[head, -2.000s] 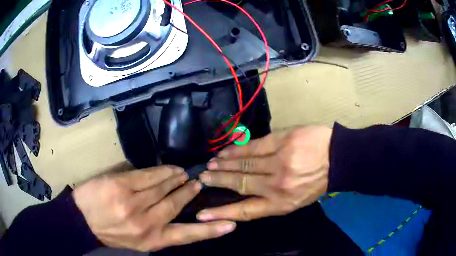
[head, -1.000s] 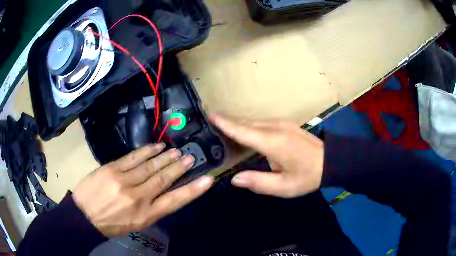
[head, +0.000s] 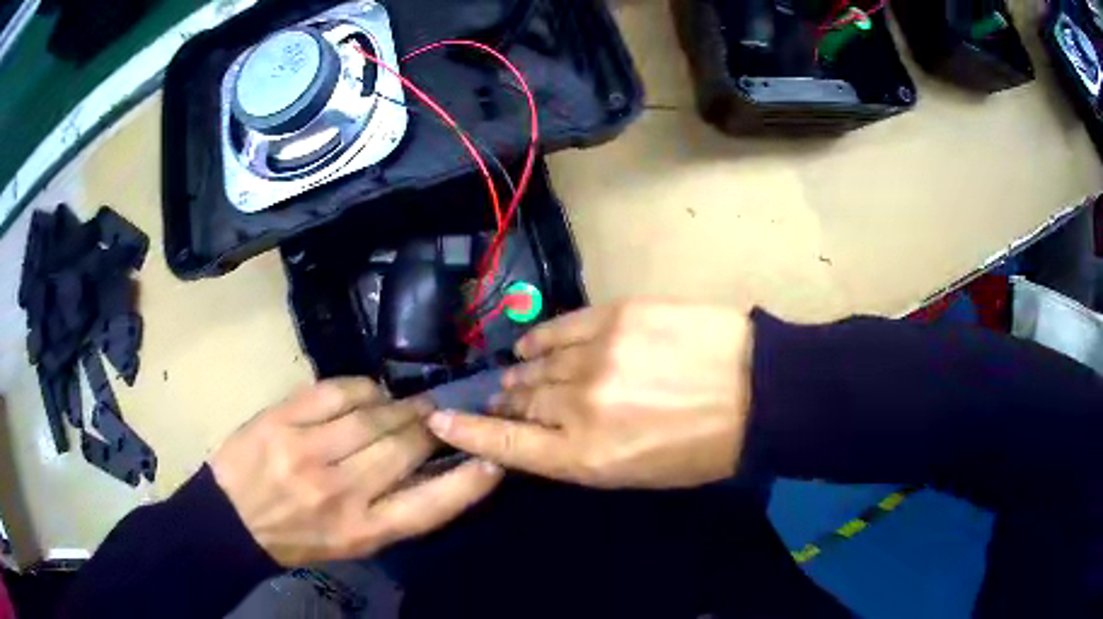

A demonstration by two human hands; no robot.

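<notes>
The black rear housing (head: pixel 562 260) lies open nearest me, with a glossy black bulge (head: pixel 413 302) and a green-ringed battery end (head: pixel 523 302) inside. A dark grey foam pad (head: pixel 469 392) lies along its near edge, partly hidden by fingers. My left hand (head: pixel 351 466) rests with its fingertips on the pad's left part. My right hand (head: pixel 605 399) has its fingertips on the pad's right part. Red wires (head: pixel 532 133) run from the housing to the silver speaker driver (head: pixel 312 103) in the black front housing (head: pixel 581 73) behind. The circuit board is not visible.
A pile of dark foam pads (head: pixel 85 314) lies on the tan bench (head: pixel 726 230) at left. More open black housings (head: pixel 798 103) stand at the back right. A green belt (head: pixel 97 109) runs at the upper left. Blue floor (head: pixel 895 544) shows lower right.
Since one second ago, my right hand has moved left from beside the housing onto the pad. The view has shifted, showing the back-right housings again.
</notes>
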